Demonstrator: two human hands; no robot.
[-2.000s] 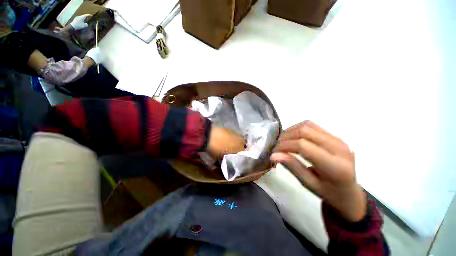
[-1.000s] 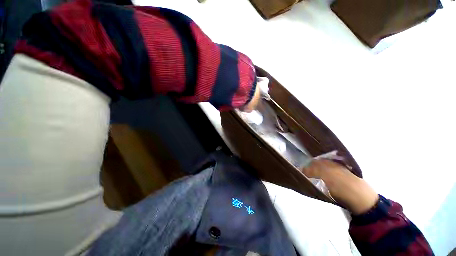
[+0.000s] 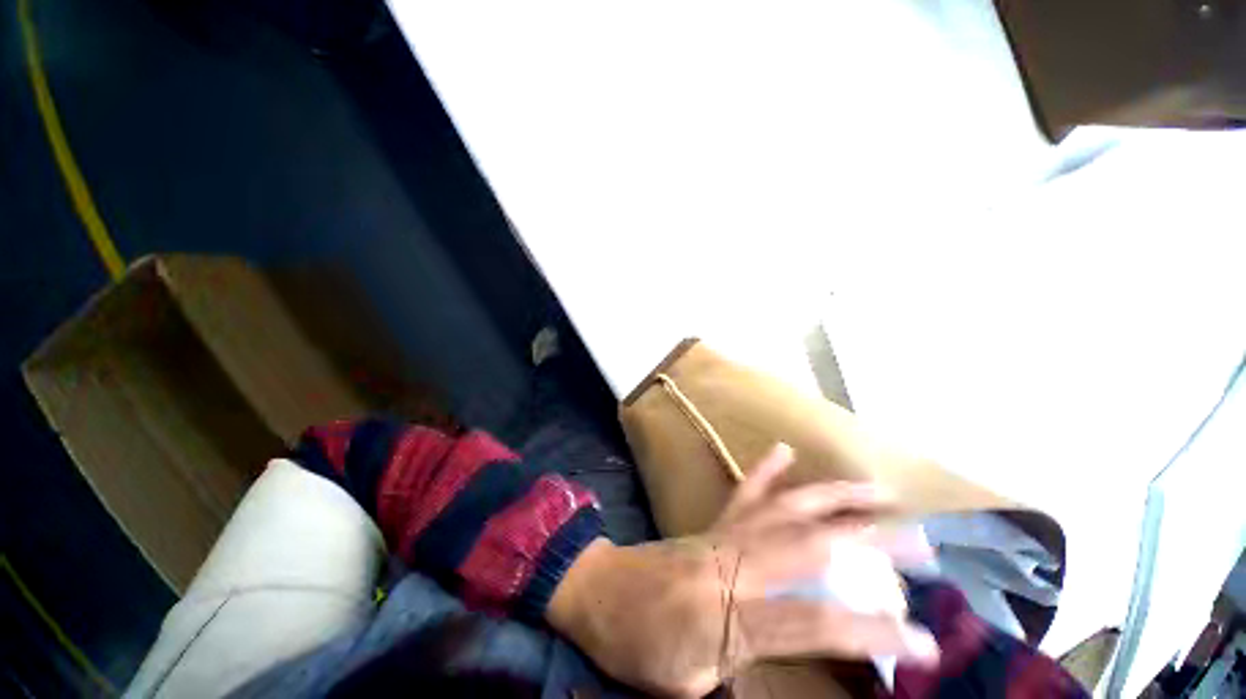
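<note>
A tan and brown bag (image 3: 793,417) lies tilted at the table's near edge, with a thin tan cord or piping on it. Crumpled whitish-grey tissue paper (image 3: 1004,546) shows in its opening at the right. My left hand (image 3: 738,587) is over the near side of the bag, fingers spread and blurred, with a blurred white patch by the fingertips. Of my right arm only the striped sleeve (image 3: 973,642) shows, beyond my left fingertips; my right hand is hidden.
An open cardboard carton (image 3: 226,348) stands on the dark floor at the left, near a yellow line (image 3: 68,150). Part of another brown bag (image 3: 1141,62) is on the white table (image 3: 656,164) at the top right. White sheets (image 3: 1182,505) lie at the right.
The view has swung, bringing the carton into sight. The bag now shows its tan side and lies tilted. My left hand has come out of the bag's mouth; my right hand has gone out of sight.
</note>
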